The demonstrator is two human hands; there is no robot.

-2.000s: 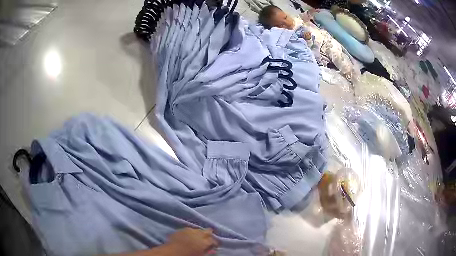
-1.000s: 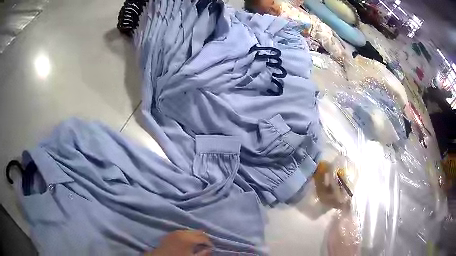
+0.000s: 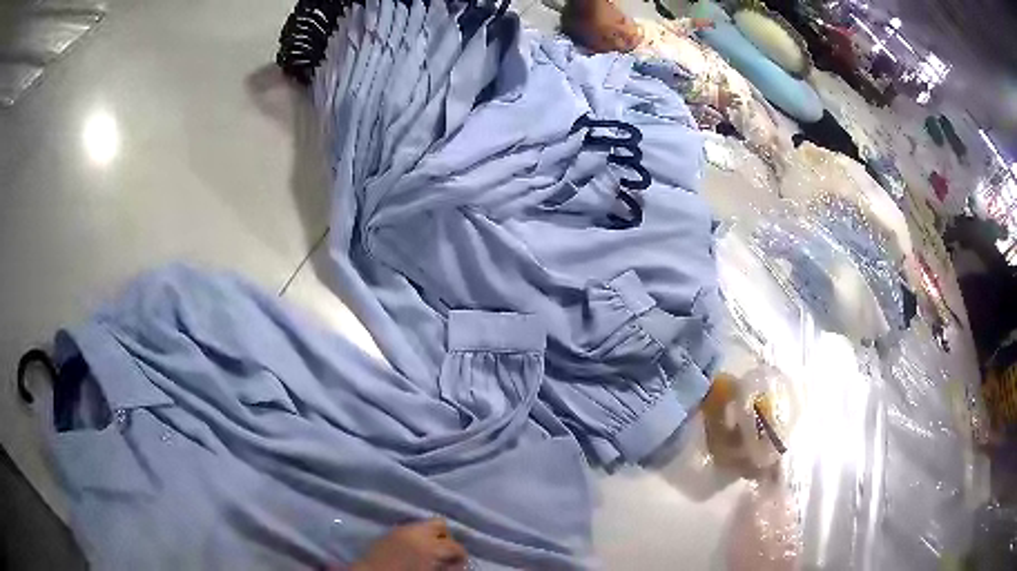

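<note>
A light blue shirt [image 3: 240,446] lies on the table at the lower left, its collar to the left and a black hanger [image 3: 39,379] hooked out at the neck. My left hand [image 3: 415,549] is at the bottom edge, partly cut off, with curled fingers closed on the shirt's cloth near its lower front. The fingertips' exact grip is small and blurred. My right hand is not in view. A gathered cuff [image 3: 496,332] lies between this shirt and the pile of light blue shirts [image 3: 502,240].
Black hanger hooks [image 3: 312,39] line the pile's top; loose hooks [image 3: 625,173] lie on it. A baby [image 3: 714,73] lies beyond, near a blue ring cushion [image 3: 758,67]. Glaring clear plastic bags [image 3: 836,413] and a yellow-brown round item [image 3: 725,418] are at right.
The view has shifted slightly. My left hand sits lower and its forearm has left the picture. A small bit of skin at the bottom, right of my left hand, is gone. The shirts lie much the same.
</note>
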